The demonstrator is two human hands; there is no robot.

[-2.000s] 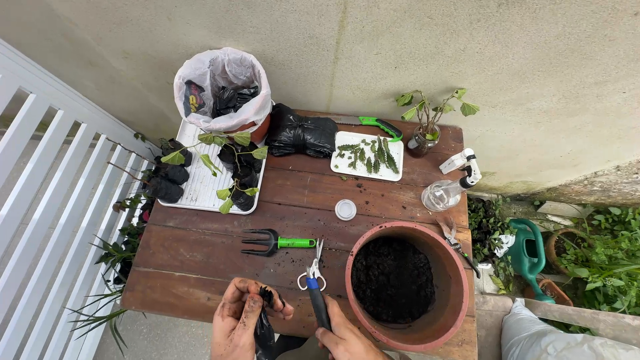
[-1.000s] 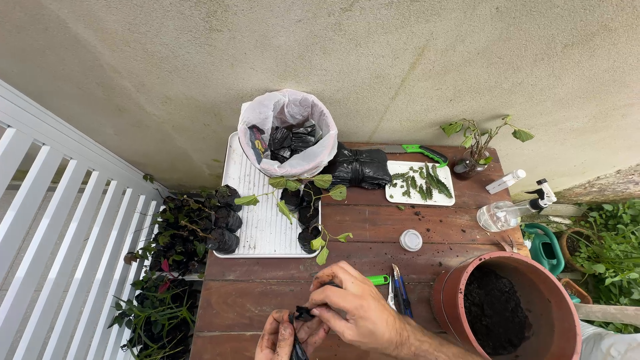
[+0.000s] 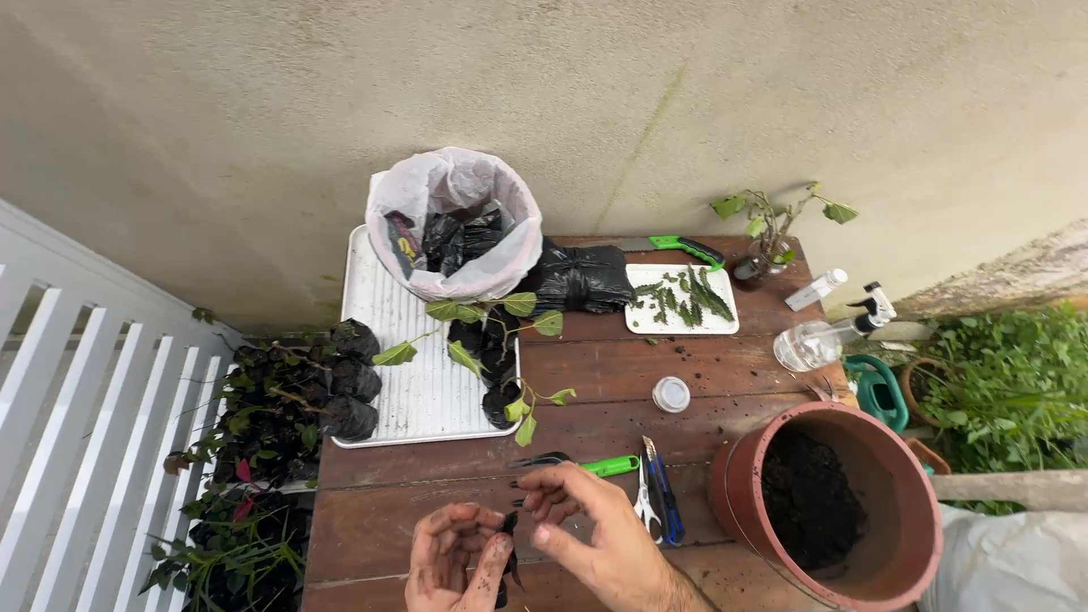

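Note:
My left hand (image 3: 455, 557), smeared with soil, holds a small black plastic bag (image 3: 510, 548) upright near the table's front edge. Close beside it on the right, my right hand (image 3: 586, 531) has its fingers curled and apart, with nothing seen in its grip. Just beyond that hand lies a hand fork with a green handle (image 3: 610, 466), partly hidden by the fingers. White-handled scissors (image 3: 646, 506) and a blue utility knife (image 3: 665, 501) lie to its right. A reddish-brown bucket (image 3: 892, 510) with dark soil (image 3: 812, 501) stands farther right.
A white ribbed tray (image 3: 408, 425) bears bagged cuttings (image 3: 493, 348) and a lined bin (image 3: 510, 255). Behind are bundled black bags (image 3: 586, 276), a pruning saw (image 3: 688, 246) and a small tray (image 3: 637, 319) of cut stems. A spray bottle (image 3: 807, 344) and a round lid (image 3: 671, 394) stand right of centre.
My right hand has let go of the blue utility knife, which now lies beside the scissors. It has since drawn slightly away from the black bag. The view has swung left.

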